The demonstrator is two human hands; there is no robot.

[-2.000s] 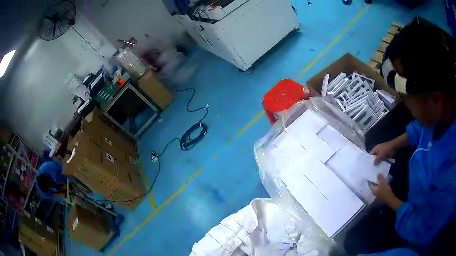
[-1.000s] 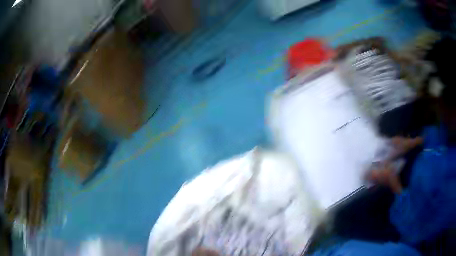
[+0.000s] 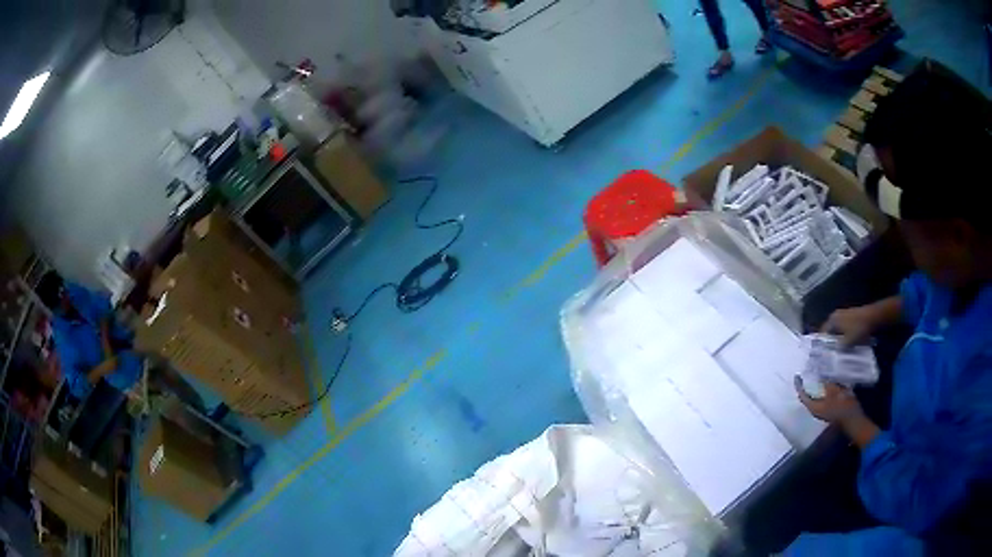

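Neither of my hands is in the picture. The woven bulk sack [image 3: 544, 490] lies nearest in front of me at the bottom edge, off-white and crinkled, with its lower part cut off. Beside it, to the right, stands the wrapped block of white sheets [image 3: 707, 413], with clear plastic around its sides. A person in a blue smock at the right holds small white inserts [image 3: 843, 361] in both hands over the block's right edge.
An open carton of stripped inserts [image 3: 767, 147] stands behind the block, next to a red stool [image 3: 631, 207]. A coiled black cable [image 3: 426, 283] lies on the blue floor. Brown cartons [image 3: 228, 316] and another person [image 3: 87, 337] are at the left. A white machine [image 3: 555, 71] stands at the back.
The view swung down, blurred, and came back up. The hand-like patch at the bottom edge one second ago is gone. The neighbour now holds small inserts. Legs and a loaded cart show at the back.
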